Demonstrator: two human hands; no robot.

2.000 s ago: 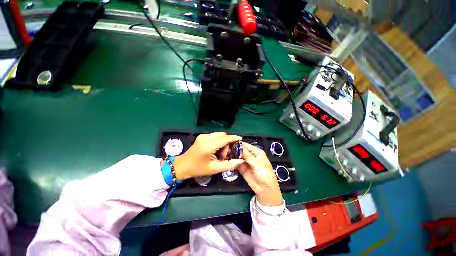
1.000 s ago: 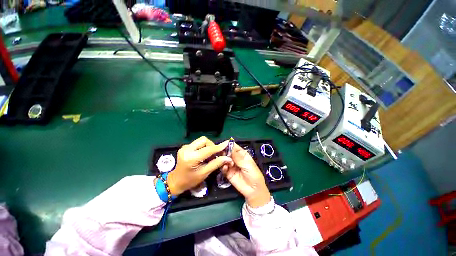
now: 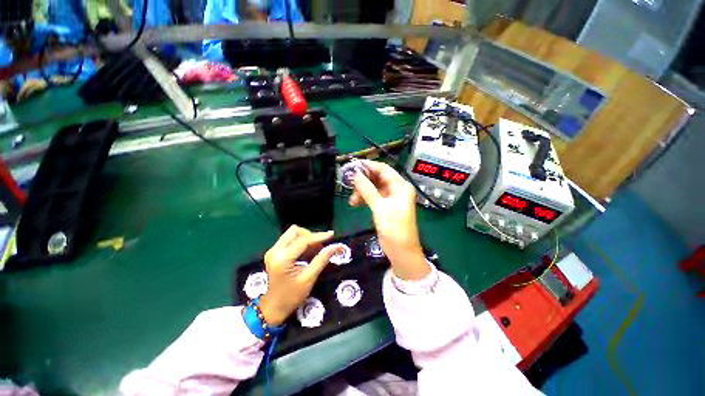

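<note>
My right hand (image 3: 390, 203) is raised beside the black test fixture (image 3: 298, 182) and pinches a round watch module (image 3: 352, 173), silvery with a bright ring. My left hand (image 3: 292, 277), with a blue wrist strap (image 3: 257, 319) and a beaded bracelet, is over the black blister tray (image 3: 331, 322). Its thumb and forefinger are apart, around a module (image 3: 338, 253) lying in the tray; contact cannot be told. More round modules (image 3: 349, 292) lie in the tray pockets. The fixture's red clamp handle (image 3: 293, 94) stands tilted on top.
Two white power supplies (image 3: 443, 158) with red digits stand at the right, with leads around them. A long black tray (image 3: 58, 189) with one disc (image 3: 58, 243) lies far left. A red case (image 3: 533, 313) is at the lower right. People in blue are across the bench.
My right hand has moved up and forward to the fixture's side with the module. My left hand has let go of the module and opened over the tray. The view has tilted up.
</note>
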